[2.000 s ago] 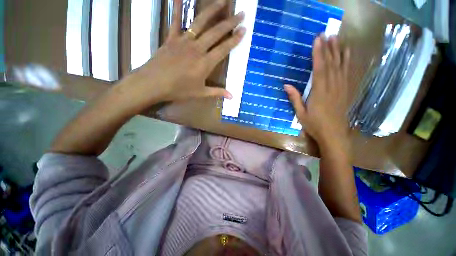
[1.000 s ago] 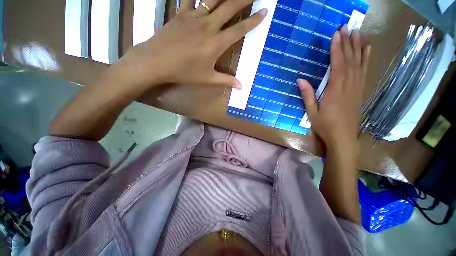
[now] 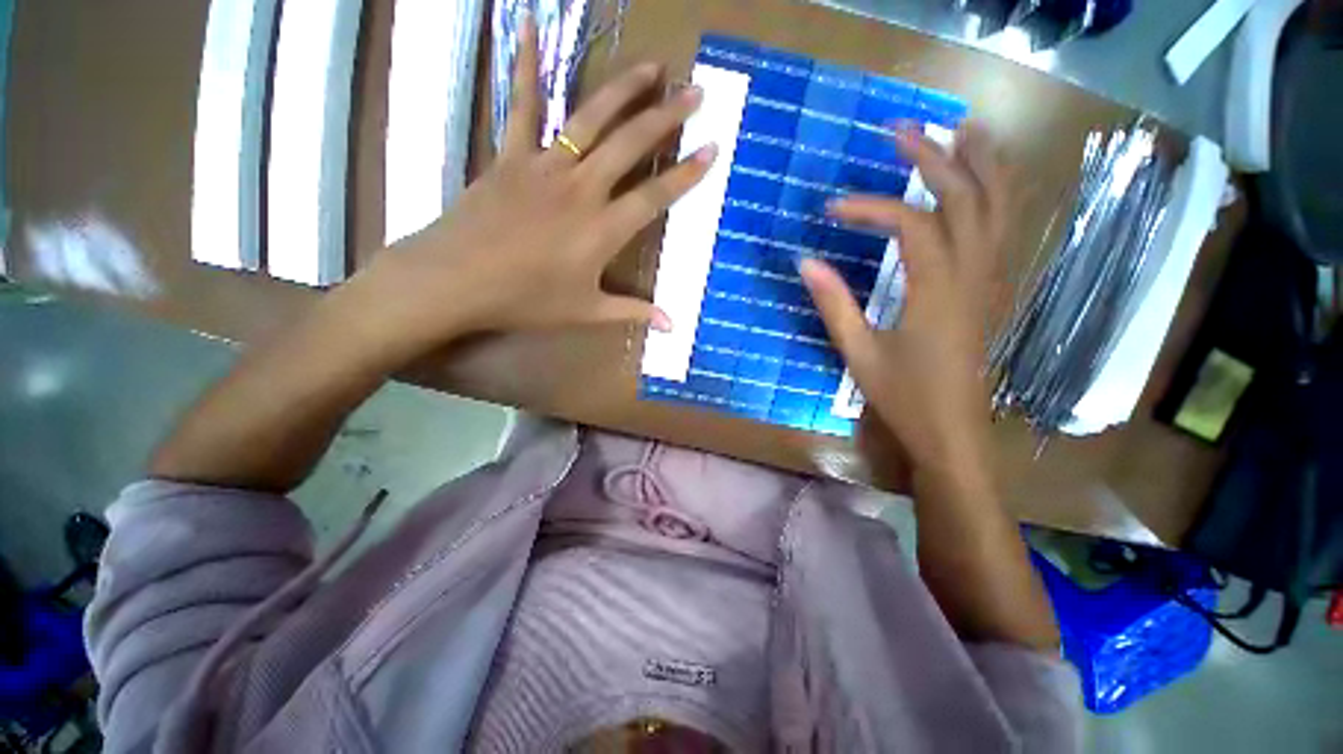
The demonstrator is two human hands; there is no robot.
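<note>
A blue cell string (image 3: pixel 766 243) with thin pale lines lies on the brown board in front of me. One white strip (image 3: pixel 695 221) lies along its left edge, and another white strip (image 3: pixel 890 287) along its right edge, partly hidden by my right hand. My left hand (image 3: pixel 552 221) is spread, with fingertips and thumb on the left strip; it holds nothing. My right hand (image 3: pixel 928 265) is over the right strip and edge, fingers apart and bent, holding nothing; I cannot tell which fingertips touch.
Thick white bars (image 3: pixel 307 148) stand at the left, beside a silvery ribbon pile (image 3: pixel 567 67). Another ribbon pile (image 3: pixel 1083 280) lies at the right on white strips. Beyond it are a yellow sponge (image 3: pixel 1214 395) and black objects. A blue box (image 3: pixel 1127 633) is below the board's right edge.
The whole view has shifted, now showing the string's far edge. My right hand's fingers have bent and spread over the right strip. My left hand stays on the left strip.
</note>
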